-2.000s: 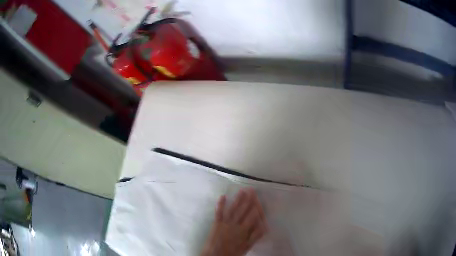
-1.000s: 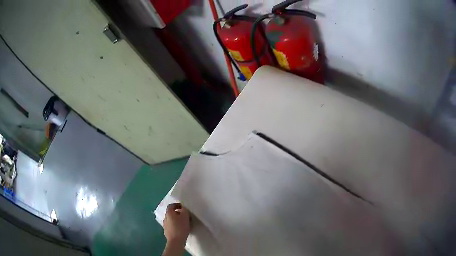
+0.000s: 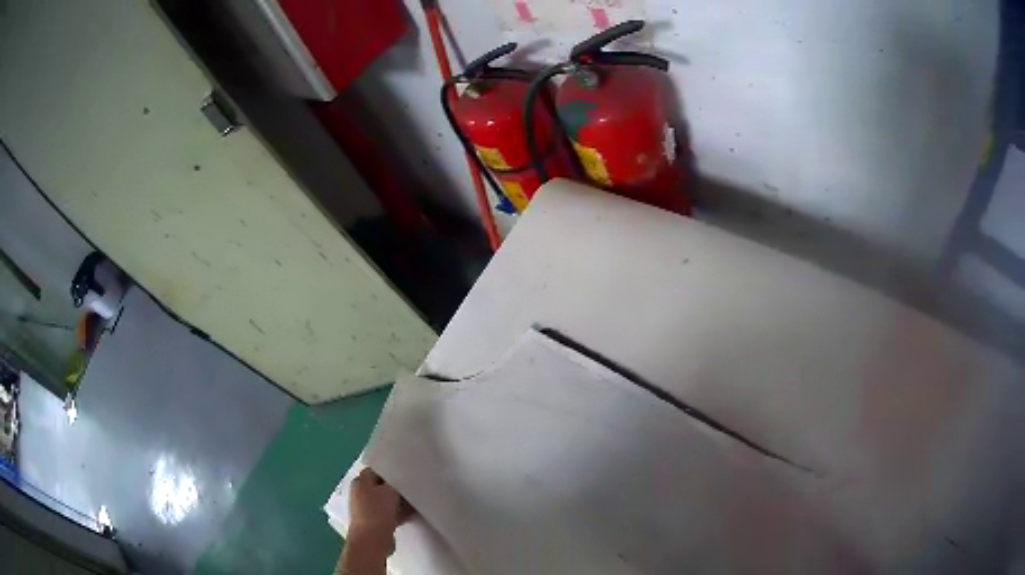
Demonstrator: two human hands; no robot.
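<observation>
A large off-white paper pattern [image 3: 562, 449] with a curved notch lies on the off-white table [image 3: 629, 247]. A thin strip of dark fabric [image 3: 674, 401] shows along the pattern's upper edge, and a short dark bit shows at the notch. My left hand [image 3: 373, 511] is at the pattern's left edge near the table's end, fingers curled over the edge and gripping it. The fingertips are partly hidden. My right hand is not in view.
Two red fire extinguishers [image 3: 618, 124] stand by the white wall behind the table corner. A pale green door or panel [image 3: 214, 202] with a metal fitting is on the left. Green floor [image 3: 292, 483] shows beside the table. A blue frame is at the far right.
The view has swung left towards the table's end. My left hand has gone from lying flat on the pattern to gripping its left edge. In the last second little else has moved.
</observation>
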